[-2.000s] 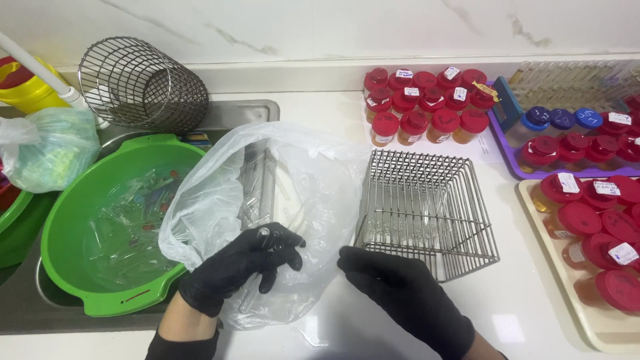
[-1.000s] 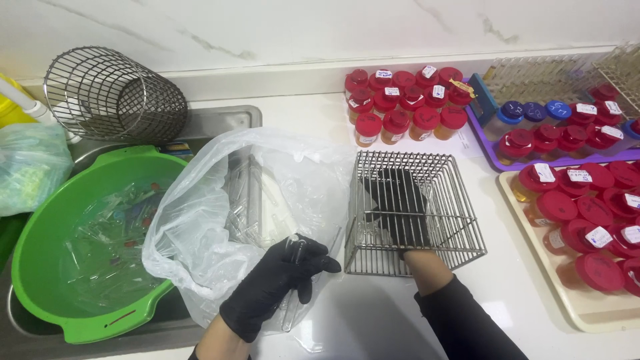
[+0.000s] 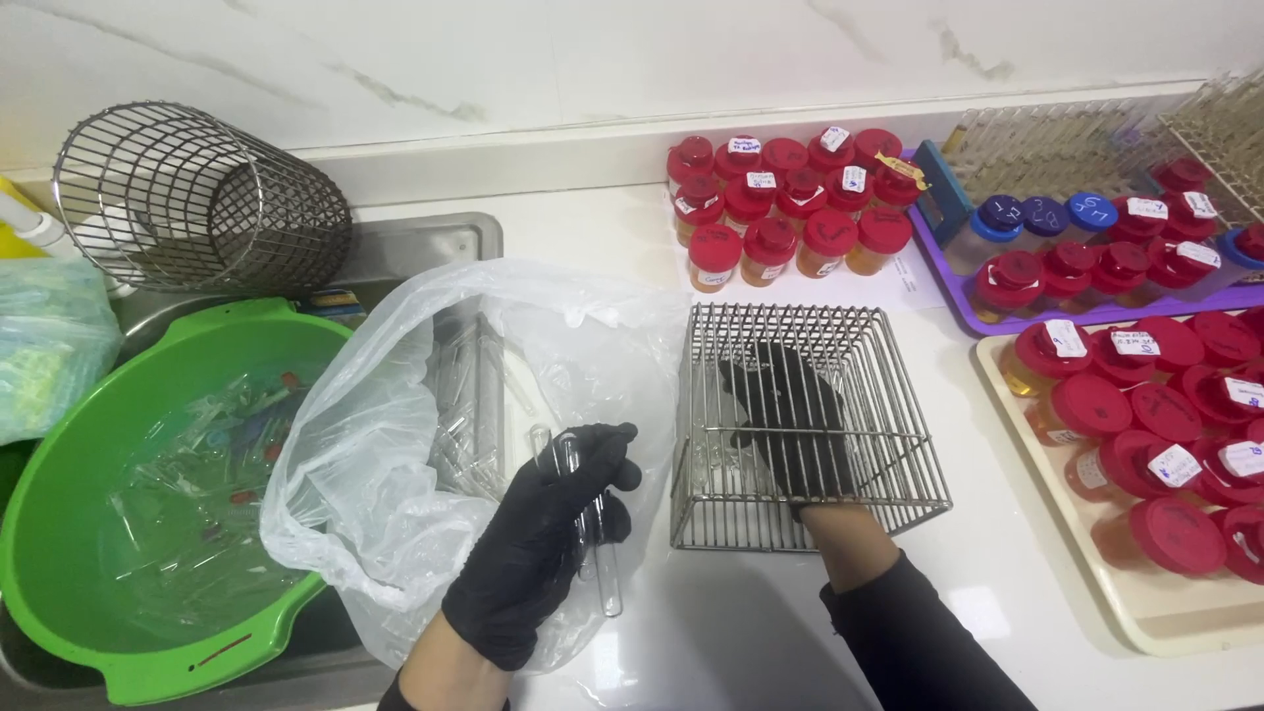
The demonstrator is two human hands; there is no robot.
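My left hand (image 3: 553, 533), in a black glove, is closed around a few clear glass test tubes (image 3: 604, 563) in front of an open clear plastic bag (image 3: 365, 474). More glass tubes (image 3: 464, 449) lie inside that bag. A wire basket (image 3: 904, 434) rests on its side on the counter, and my right hand (image 3: 795, 425), gloved in black too, reaches inside it. Bars partly cover the right fingers, and whether they grip anything cannot be told. Clear tubes (image 3: 716, 459) show faintly beside them in the basket.
At left, a green basin (image 3: 59, 632) of liquid and tubes sits over the steel sink (image 3: 474, 232), with a round wire basket (image 3: 197, 197) behind. Red-lidded specimen cups (image 3: 770, 247) stand at the back. A purple tray (image 3: 963, 311) and a cream tray (image 3: 1106, 592) hold more cups at right.
Two seconds ago my right hand was outside the wire basket's near side; it is now inside. My left hand, earlier without clearly visible tubes, now holds some.
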